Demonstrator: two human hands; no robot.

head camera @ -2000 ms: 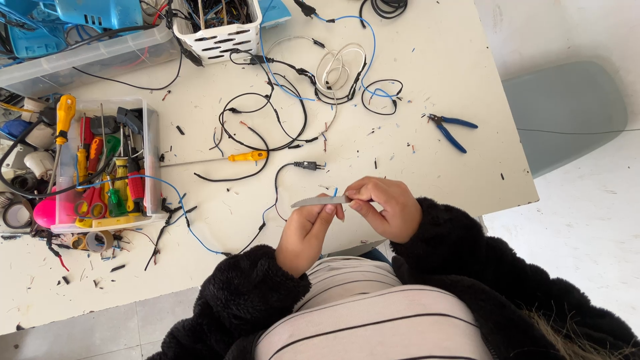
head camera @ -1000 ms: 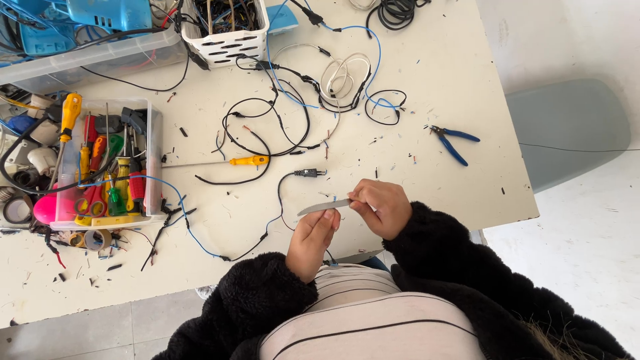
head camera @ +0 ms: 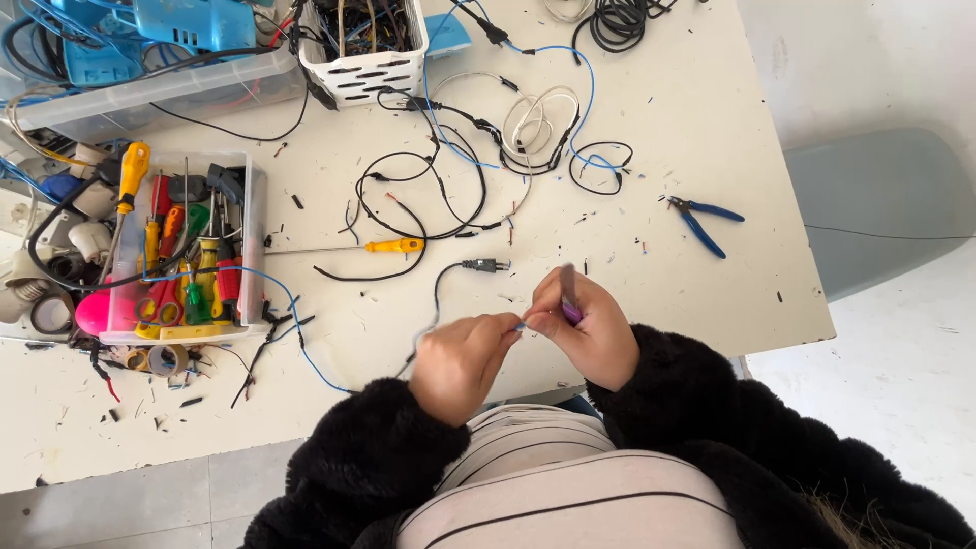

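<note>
My left hand [head camera: 465,362] pinches a blue wire [head camera: 520,326] between thumb and fingers; most of the wire is hidden. Right against its fingertips, my right hand [head camera: 583,328] has thumb and forefinger at the wire's end and keeps a knife [head camera: 569,293] with a purple handle in its grip, blade pointing away from my body. Just beyond the hands lies a black power plug [head camera: 486,265], whose cord runs down towards my left hand. Blue-handled cutting pliers [head camera: 705,223] rest with their handles apart to the right. A yellow-handled screwdriver [head camera: 395,245] lies left of the plug.
A clear plastic bin [head camera: 255,252] of screwdrivers and scissors stands at left. Behind it are a larger clear bin [head camera: 168,95] with blue parts and a white basket [head camera: 366,80] of wires. Coiled cables [head camera: 480,183] and scraps lie on the white table [head camera: 686,305]; its edge is at right.
The knife blade lay across between both hands before; now it points up out of my right hand, away from my left. My fingertips have come together at the blue wire.
</note>
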